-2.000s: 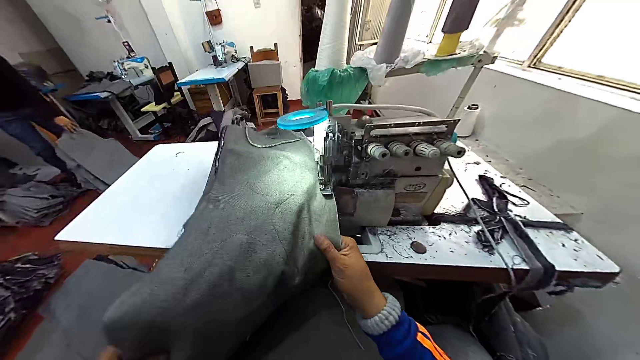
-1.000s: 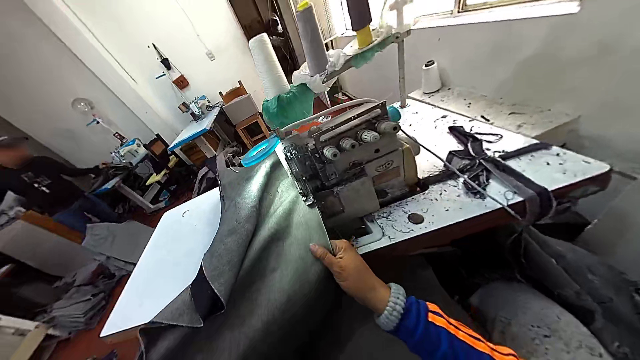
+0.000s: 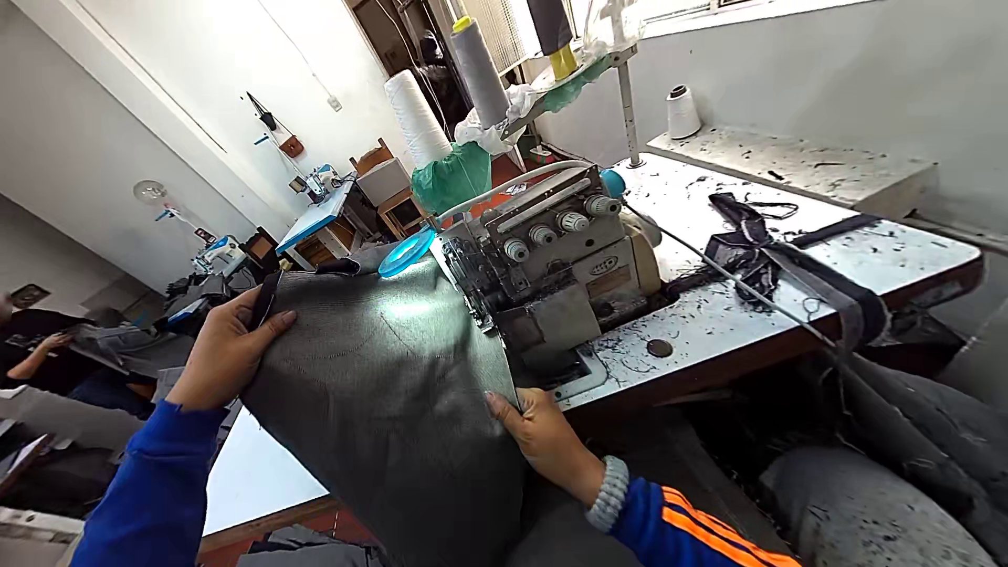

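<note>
A dark grey fabric piece (image 3: 378, 378) hangs over the table's near edge, its right edge at the needle area of an overlock sewing machine (image 3: 551, 260). My left hand (image 3: 228, 346) grips the fabric's upper left edge between thumb and fingers. Lower right, below the machine's presser area, my right hand (image 3: 547, 441) pinches the right edge. A lamp spot lights the cloth near a blue plastic ring-shaped piece (image 3: 406, 252). Thread cones, one white (image 3: 417, 118) and one grey (image 3: 479, 71), stand behind the machine.
Dark fabric strips (image 3: 748, 244) and lint lie on the white table (image 3: 906, 260) to the right. A round dark disc (image 3: 659, 347) sits near the front edge. More grey fabric (image 3: 835, 496) is piled at lower right. At far left, a person (image 3: 47, 346) handles grey cloth.
My left hand has come into full view, holding the fabric's upper left edge, which was folded over one second ago. My right hand stays at the right edge. The view has tilted.
</note>
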